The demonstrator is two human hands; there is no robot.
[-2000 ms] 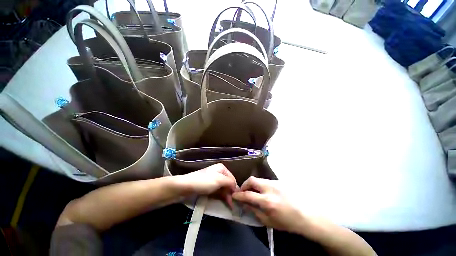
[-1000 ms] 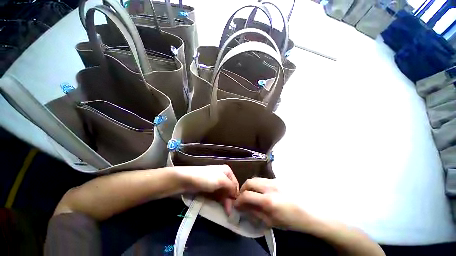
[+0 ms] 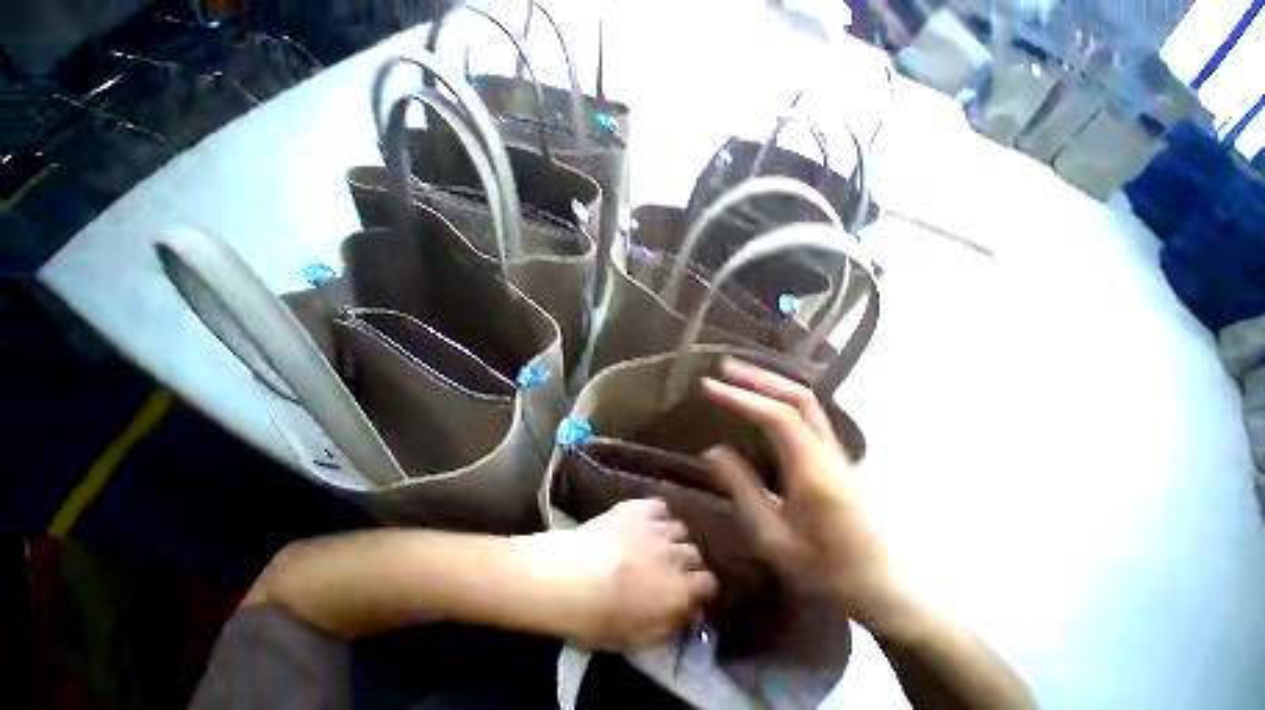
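Note:
A taupe tote bag [image 3: 624, 377] stands open in front of me, its mouth facing up, with two pale looped handles at its far side. A dark inner pocket crosses its mouth, and a bright blue tuft [image 3: 574, 434] sits at its left corner. My left hand [image 3: 645, 576] is at the near rim with fingers curled; whether they pinch the rim is hidden. My right hand [image 3: 798, 486] is raised over the bag mouth, fingers apart, slightly blurred and holding nothing. The near handle shows only partly below my left hand.
Several similar tote bags stand close together; one [image 3: 458, 465] is directly left, others behind. They stand on a white worktable [image 3: 1027, 486]. A thin rod [image 3: 936, 232] lies to the right of the bags. Navy bundles [image 3: 1204, 208] and pale stacked pieces line the far right edge.
My right hand has left the near rim and moved up over the bag mouth, its fingers spread. My left hand stays near the rim. The view has shifted, so the bags appear lower and farther right.

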